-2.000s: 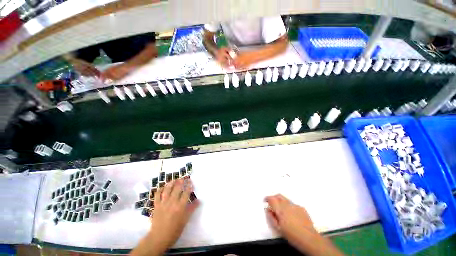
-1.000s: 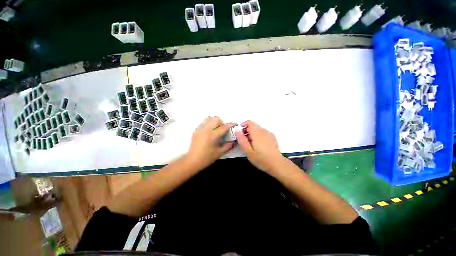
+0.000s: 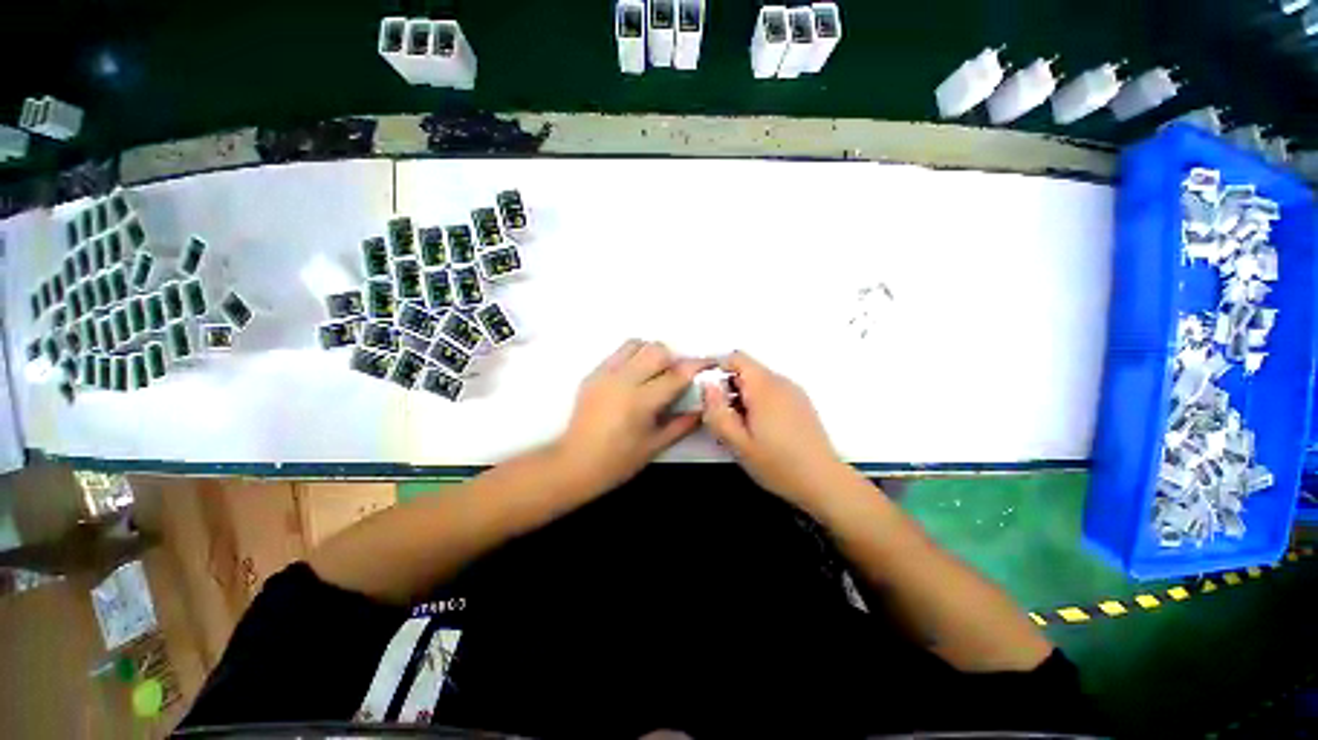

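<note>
My left hand (image 3: 632,409) and my right hand (image 3: 762,419) meet at the front edge of the white worktop (image 3: 867,405). Both grip one small white adapter piece (image 3: 711,382) between their fingertips. The fingers cover most of it, so its ends and any small part on it cannot be told. Open adapter housings (image 3: 437,288) with dark insides stand in a loose group left of my hands. A larger group of housings (image 3: 116,311) stands farther left.
A blue bin (image 3: 1135,347) with small white parts stands at the right end. Tiny pale bits (image 3: 872,308) lie right of centre. Beyond the worktop, a green belt (image 3: 549,72) carries grouped housings (image 3: 429,52) and adapters with pins (image 3: 1023,90).
From two seconds ago, my left hand has left the near group of housings and joined my right hand on the white piece. Since one second ago the hands have barely moved; the view has shifted.
</note>
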